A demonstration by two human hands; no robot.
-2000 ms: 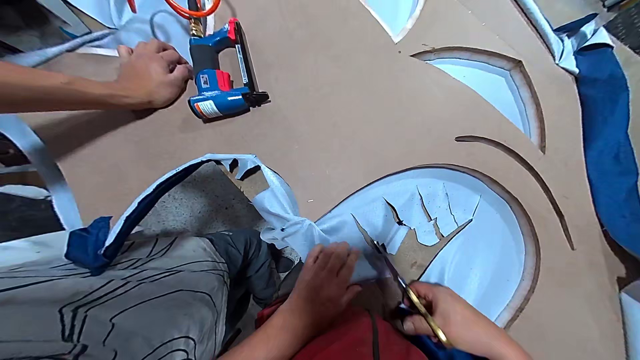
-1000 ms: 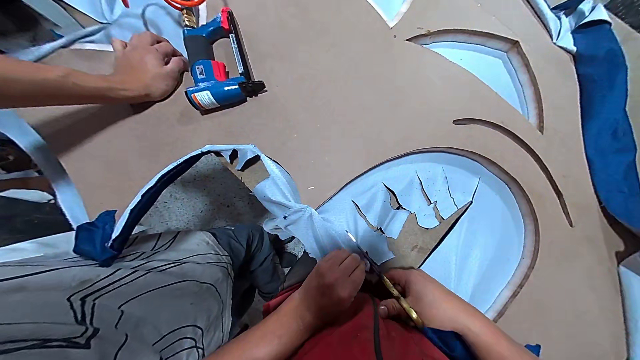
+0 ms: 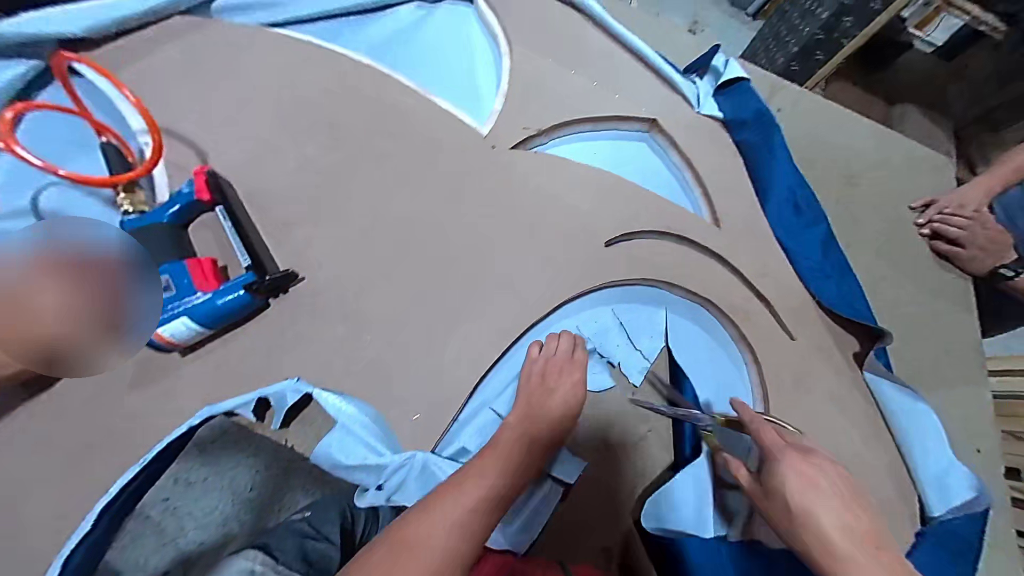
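My right hand [image 3: 788, 472] has its fingers in the handles of gold-handled scissors [image 3: 696, 416], whose blades are parted over the cut-out. Light blue fabric [image 3: 708, 328] lies in this rounded cut-out of the brown board [image 3: 360, 224], slit into several flaps along its ragged edge. My left hand [image 3: 552, 388] rests on the fabric flaps at the left, fingers bent; whether it grips them I cannot tell. Below the scissors a fabric piece [image 3: 680, 508] is folded over, its dark blue side partly showing.
A blue pneumatic stapler [image 3: 216, 264] with an orange hose [image 3: 152, 120] lies on the board at left, beside a blurred shape. Dark blue fabric [image 3: 792, 200] runs along the right edge. Another person's hands [image 3: 964, 228] rest at the far right. Smaller cut-outs [image 3: 632, 160] are above.
The scissors have moved right, off the fabric at the left, and their blades have parted. My left hand has moved up onto the flaps. The view has shifted right.
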